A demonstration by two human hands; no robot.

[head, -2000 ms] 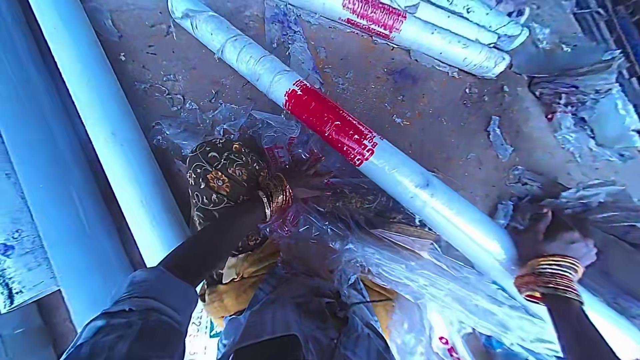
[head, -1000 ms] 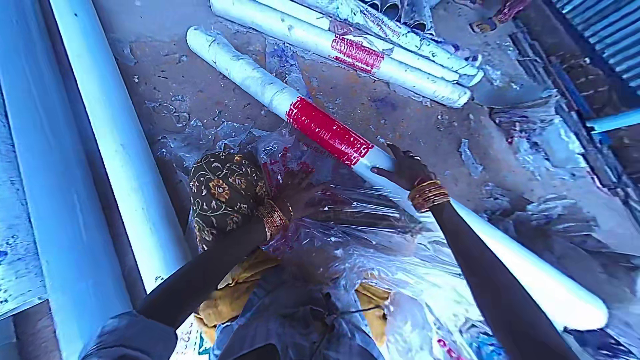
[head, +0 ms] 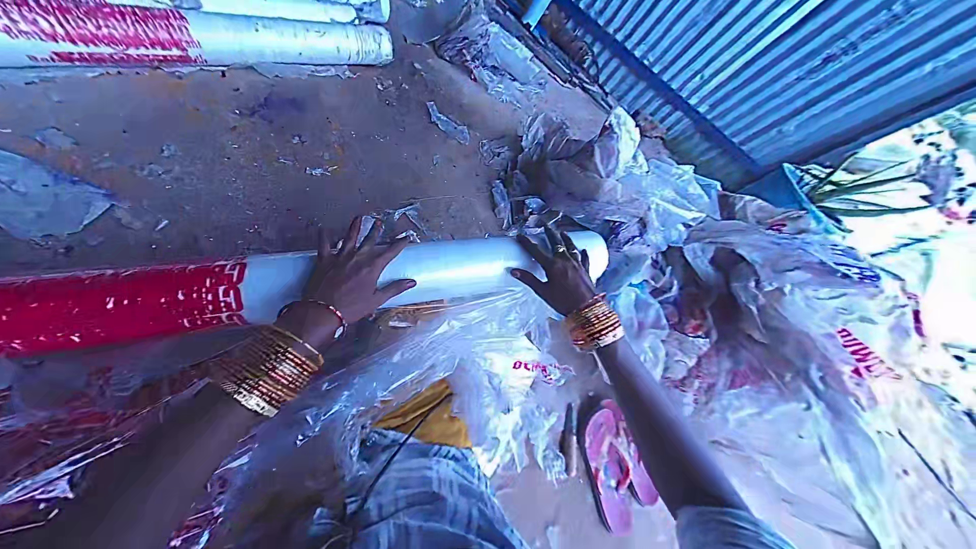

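Observation:
A long roll (head: 457, 267) wrapped in white plastic film, with a red printed band, lies across the ground in front of me. My left hand (head: 354, 274) rests on it with spread fingers, just right of the red band. Near the roll's rounded right end, my right hand (head: 560, 271) lies on top, its fingers also apart. Neither hand is closed around anything. Loose clear plastic film (head: 457, 335) spreads along the near side of the roll and over my lap.
More white rolls with red print (head: 290, 42) lie at the upper left. Crumpled plastic sheets (head: 656, 183) heap beyond the roll's right end. A corrugated metal sheet wall (head: 762, 69) stands at the upper right. Pink flip-flops (head: 610, 465) sit below my right forearm.
My left hand has moved from the plastic near the patterned cloth onto the roll. My right hand has shifted along the roll to its right end. The view has swung right.

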